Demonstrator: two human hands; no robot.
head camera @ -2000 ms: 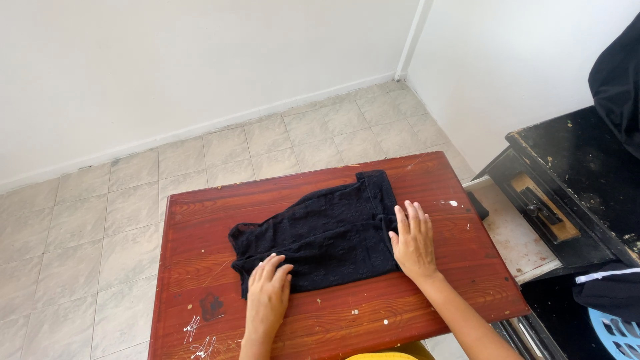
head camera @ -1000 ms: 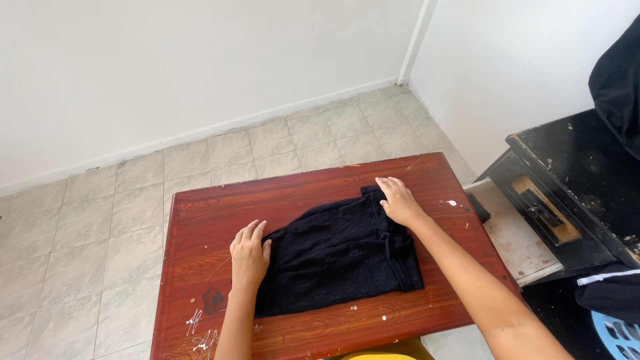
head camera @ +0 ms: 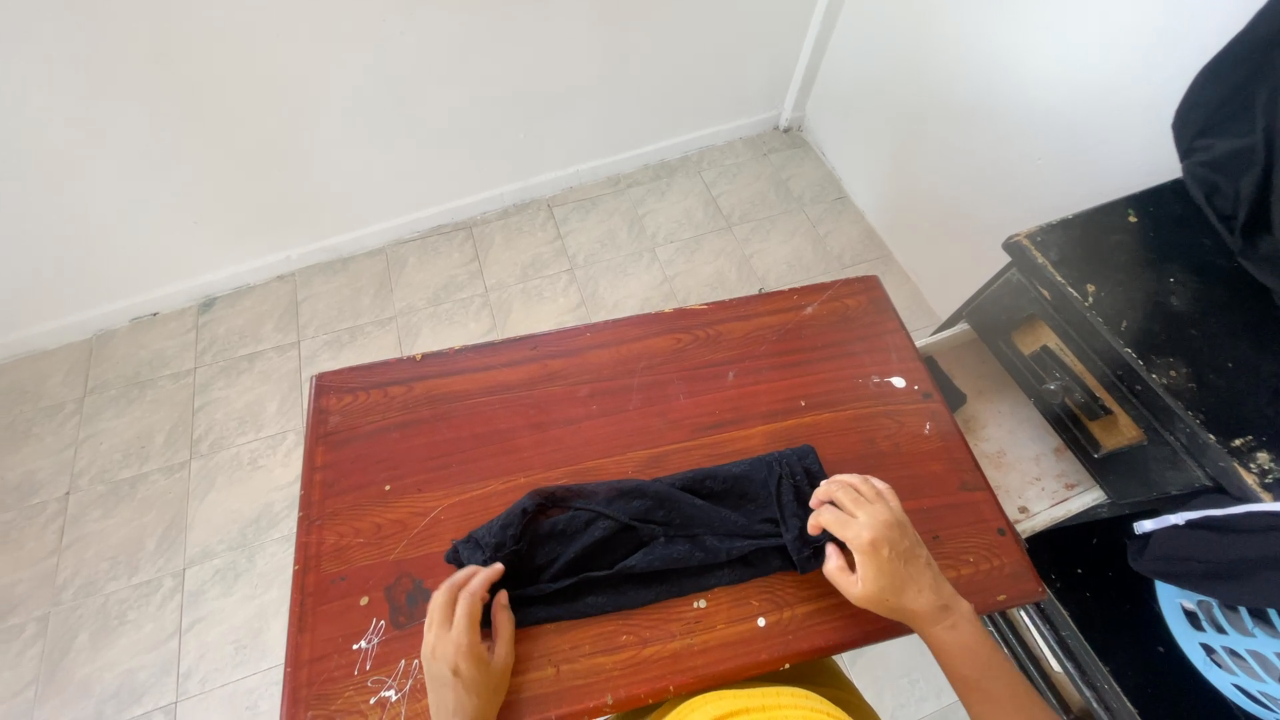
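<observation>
A black cloth garment (head camera: 650,535) lies folded into a long, narrow strip on the reddish-brown wooden table (head camera: 600,400). My left hand (head camera: 468,630) touches its left end near the lower corner, fingers curved; whether they pinch the fabric is hidden. At the right end, my right hand (head camera: 875,545) has its fingers curled around the edge of the cloth, gripping it by the thicker band there.
Right of the table stands a worn black cabinet (head camera: 1150,300) with an open drawer (head camera: 1030,430). Dark cloth (head camera: 1235,150) hangs over its top. A blue plastic basket (head camera: 1215,640) with black clothing is at the lower right. A tiled floor and white walls lie beyond.
The far side of the garment has been folded toward me, making it much narrower. Both hands have moved nearer to the table's front edge.
</observation>
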